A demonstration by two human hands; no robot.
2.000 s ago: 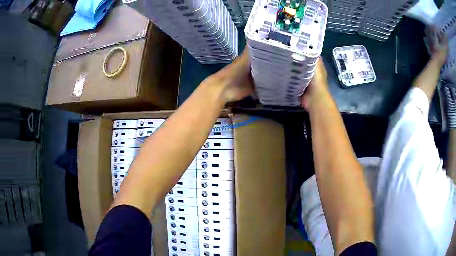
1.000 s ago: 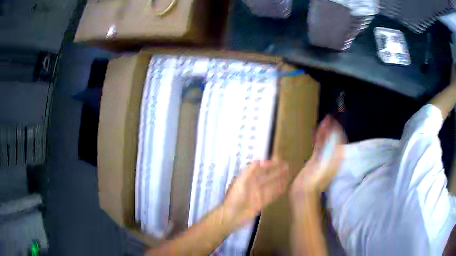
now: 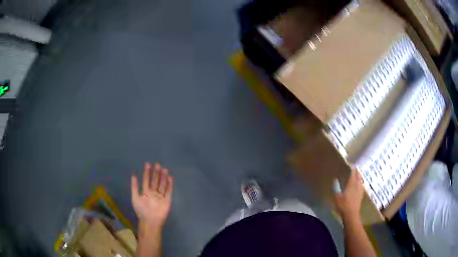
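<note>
A large open carton [image 3: 346, 65] at the right holds rows of stacked white housings [image 3: 386, 175]. A bare brown strip shows between the rows. My right hand [image 3: 350, 196] is at the carton's near edge, beside the end of the stacks, with a whitish wrap on one finger. Blur hides whether it grips the edge. My left hand [image 3: 152, 200] is raised over the floor at lower left, empty, fingers spread, far from the carton.
Grey floor [image 3: 135, 110] fills the left and middle. A yellow-framed holder with brown cardboard pieces [image 3: 100, 238] is at lower left. A yellow strip [image 3: 266, 93] runs beside the carton. My shoe [image 3: 251, 191] shows below. A person's white clothing [image 3: 434, 211] is at the right edge.
The view has swung left and down, so the carton appears at the right and the bench is mostly out of view. My hands have moved apart, the left over the floor, the right to the carton edge.
</note>
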